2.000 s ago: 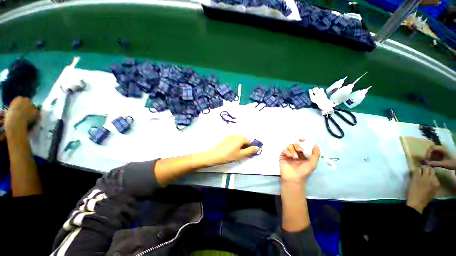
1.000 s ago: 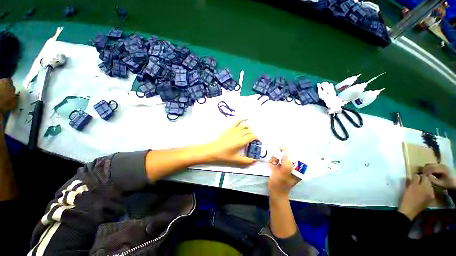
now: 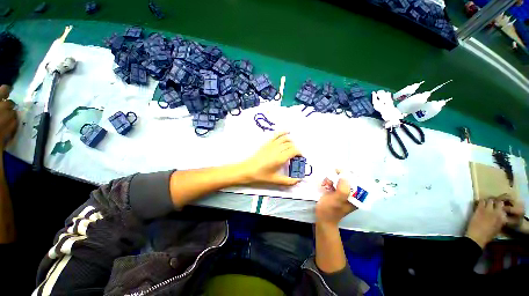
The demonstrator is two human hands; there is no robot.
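Note:
A miniature navy-grey checked bag (image 3: pixel 298 167) lies on the white work sheet (image 3: pixel 232 151), its dark loop pointing right. My left hand (image 3: pixel 277 161) holds it at its left side between thumb and fingers. My right hand (image 3: pixel 334 201) is closed around a small white glue bottle (image 3: pixel 358 195) with a blue-and-red label, just right of the bag. The bottle's tip is hard to make out against the white sheet. Loose dark handle loops (image 3: pixel 264 122) lie above my left hand.
A large pile of checked bags (image 3: pixel 203 82) lies behind, with a smaller pile (image 3: pixel 333 98) to its right. Two bags (image 3: pixel 122 122) and a hammer (image 3: pixel 42 130) lie left. Scissors (image 3: pixel 406 139) and spare glue bottles (image 3: pixel 419 103) lie right. Other workers' hands (image 3: pixel 493 217) show at both sides.
My left hand has turned from fingertips on the bag to holding its side. My right hand has turned the glue bottle, so its label shows. The camera view has shifted.

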